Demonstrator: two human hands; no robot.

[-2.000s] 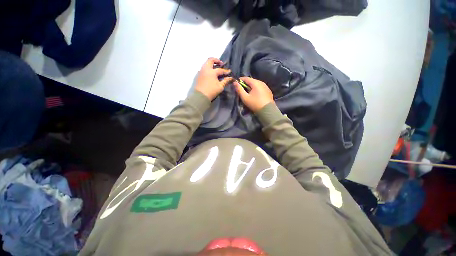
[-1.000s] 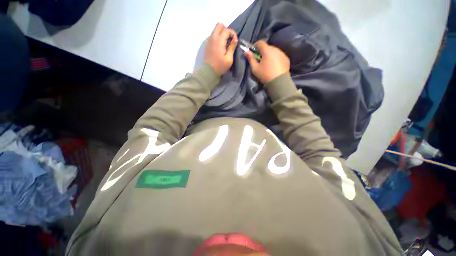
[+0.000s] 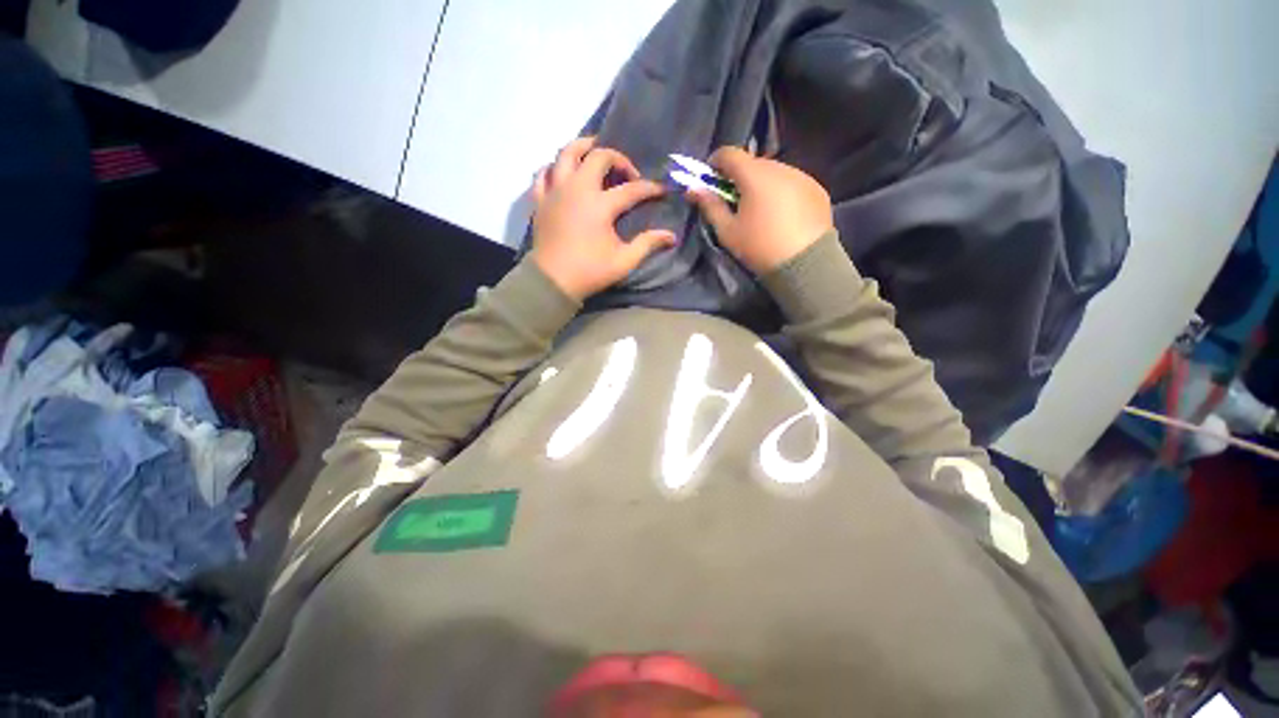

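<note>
A dark grey jacket (image 3: 968,197) lies heaped over the near edge of the white table, its smooth cloth showing shiny folds. My right hand (image 3: 772,208) holds the thread snips (image 3: 704,178), with green at the handle and short silvery blades pointing left toward my left hand. My left hand (image 3: 596,218) rests on the jacket's left part, fingers spread and curved, thumb apart from the fingers. The blades are a little right of its fingertips. Whether the left fingers pinch cloth or a thread is too small to tell.
The white table (image 3: 337,84) has a seam line at the left. Navy cloth (image 3: 161,17) lies at its far left. A dark rounded shape is at the left edge. Light blue cloth (image 3: 105,463) is heaped low at the left. A blue plastic item (image 3: 1122,526) sits low at the right.
My left hand has opened from a pinch and its fingers are spread on the cloth. My right hand still holds the snips. The view has tilted down, and the far grey pile has left the picture.
</note>
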